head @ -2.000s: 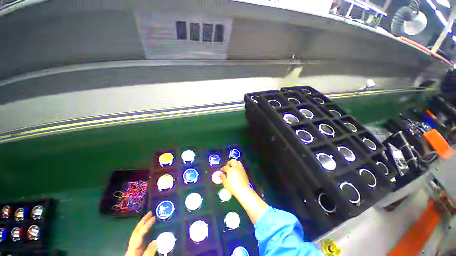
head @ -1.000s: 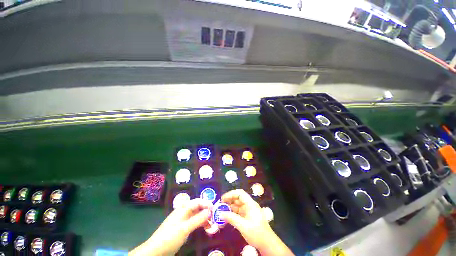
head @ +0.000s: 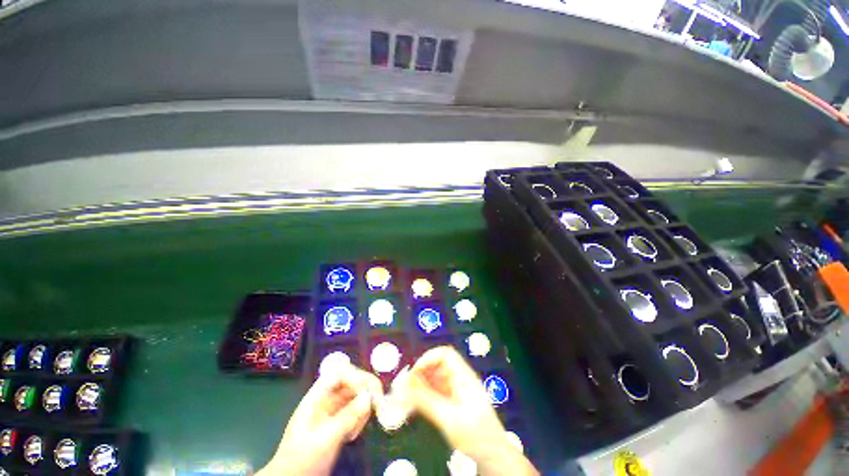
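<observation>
My left hand (head: 328, 415) and my right hand (head: 449, 394) meet over the black module trays (head: 357, 294). Their fingertips hold a round module (head: 392, 410) between them, glowing white and tilted. Fingers cover part of its rim. The tray pockets around the hands hold lit discs, among them a blue one (head: 339, 319), a white one (head: 384, 357) and an orange one (head: 422, 288). The pockets under my hands are hidden.
A small parts box (head: 268, 333) with a red and pink tangle lies left of the trays. Side trays (head: 56, 429) with lit discs are at far left. Tall stacked case trays (head: 535, 270) stand at right, beside a white machine (head: 689, 433) with orange parts.
Over two seconds my right hand has moved from a right-hand tray pocket to meet my left hand at the module. Since one second ago the module has tilted and turned from blue to white.
</observation>
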